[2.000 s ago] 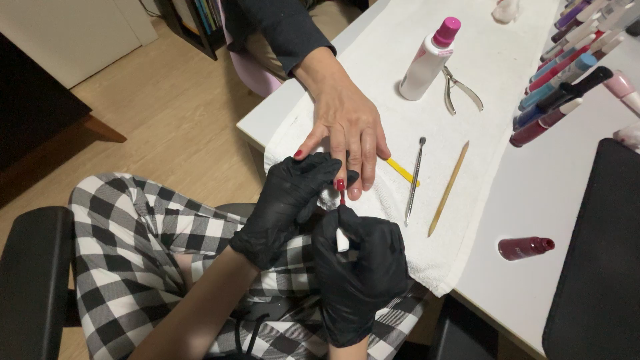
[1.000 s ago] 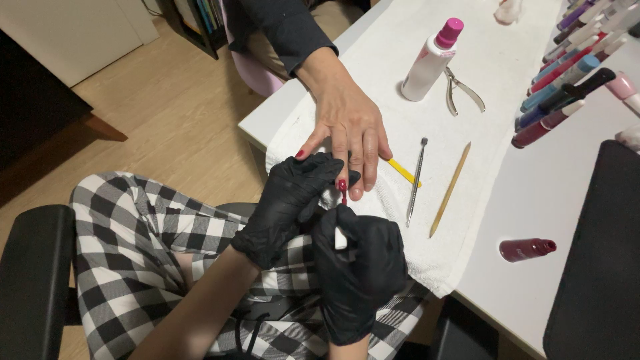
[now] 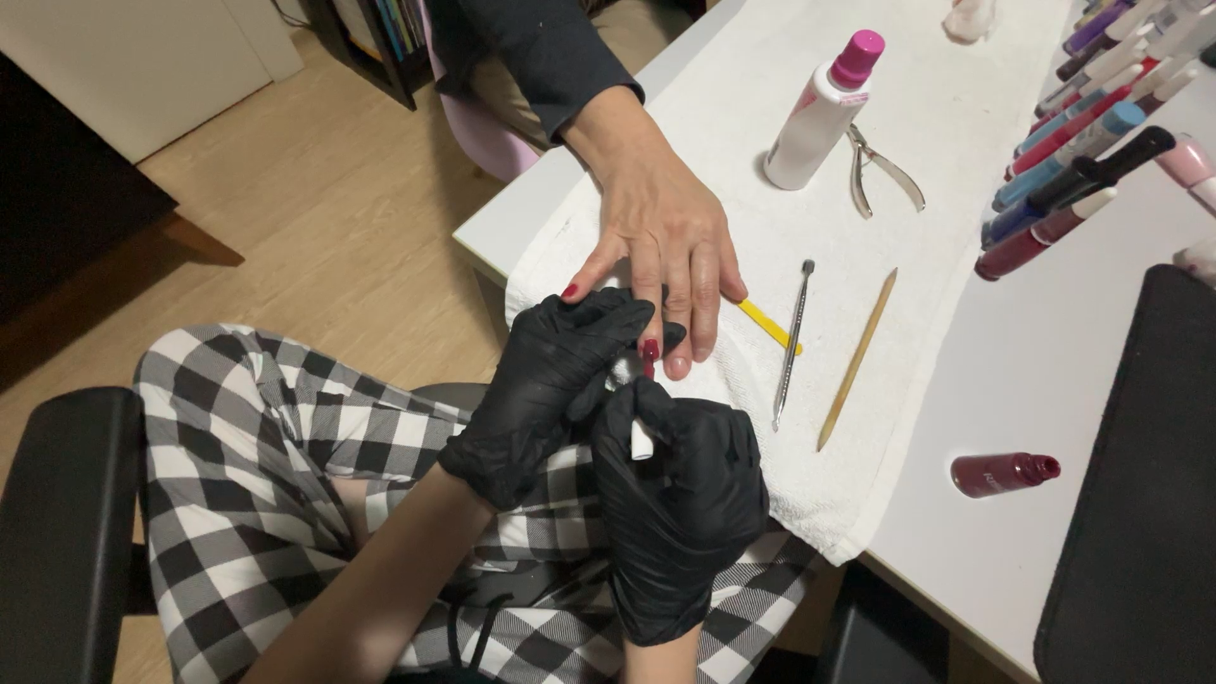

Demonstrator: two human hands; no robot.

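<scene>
My left hand (image 3: 560, 370), in a black glove, holds the index finger of another person's hand (image 3: 660, 218), which lies palm down on a white towel (image 3: 731, 399). In my right hand (image 3: 679, 475), also gloved in black, is a nail polish brush by its white cap (image 3: 642, 440). Its red bristles (image 3: 649, 356) touch the index fingernail, which is red. The person's thumbnail is red too; the middle fingernail shows no red. An uncapped dark red polish bottle (image 3: 997, 474) stands on the white table at the right. What my left fingertips do beneath the finger is partly hidden.
On the towel are a yellow stick (image 3: 768, 325), a metal cuticle pusher (image 3: 794, 342), a wooden stick (image 3: 857, 359), cuticle nippers (image 3: 879, 169) and a white bottle with a pink cap (image 3: 812, 123). Several polish bottles (image 3: 1040, 233) line the upper right, near a black mat (image 3: 1140, 475).
</scene>
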